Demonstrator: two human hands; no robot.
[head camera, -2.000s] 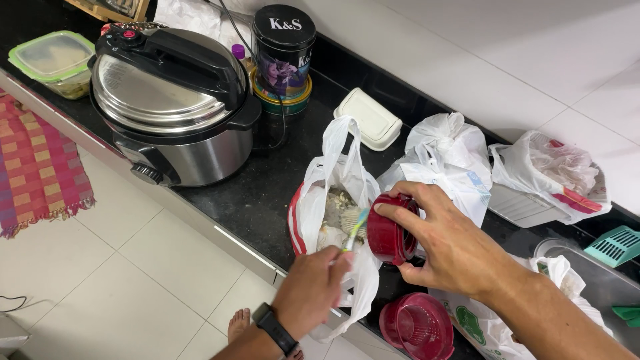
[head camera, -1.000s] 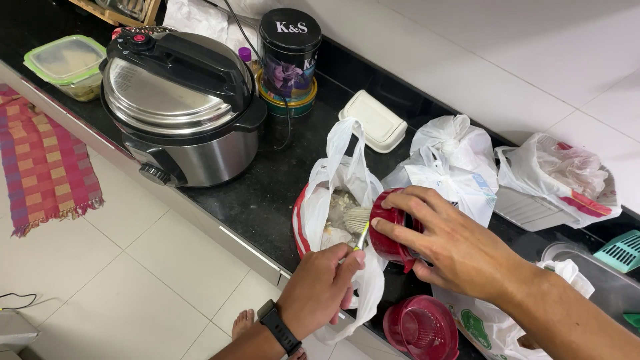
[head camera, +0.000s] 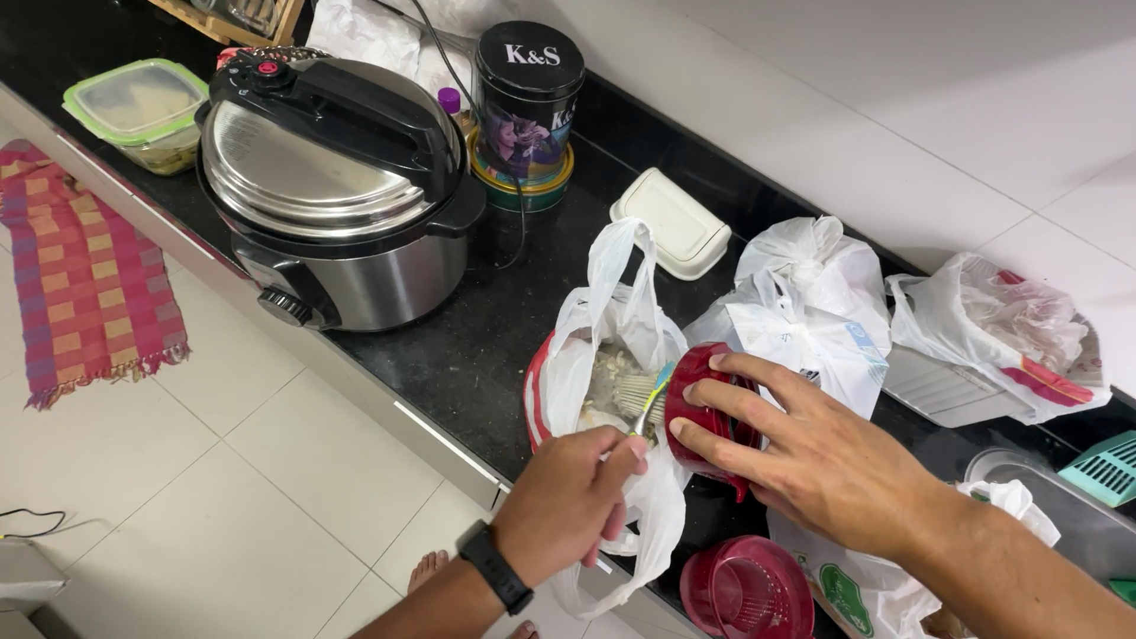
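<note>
My left hand (head camera: 581, 488), with a black band on its wrist, grips a thin utensil (head camera: 655, 397) with a yellow-green and blue end; its exact kind is unclear. That end is at the mouth of a red container (head camera: 695, 422), which my right hand (head camera: 790, 435) holds tilted on its side. Pale ridged material, perhaps a paper filter (head camera: 632, 393), shows beside the mouth. Below it an open white plastic bag (head camera: 568, 373) holds pale, wet-looking waste. A translucent red strainer-like container (head camera: 754, 590) stands near my right hand.
A steel electric pressure cooker (head camera: 337, 204) stands on the black counter (head camera: 532, 293). Behind are a black tin (head camera: 530, 98) and a white lidded box (head camera: 670, 224). Knotted white bags (head camera: 812, 311) and a grey bin with a bag (head camera: 1003, 337) line the wall. A metal sink (head camera: 1056, 515) lies right.
The utensil's coloured end has shifted slightly at the red container's mouth. Both hands keep their holds above the bag.
</note>
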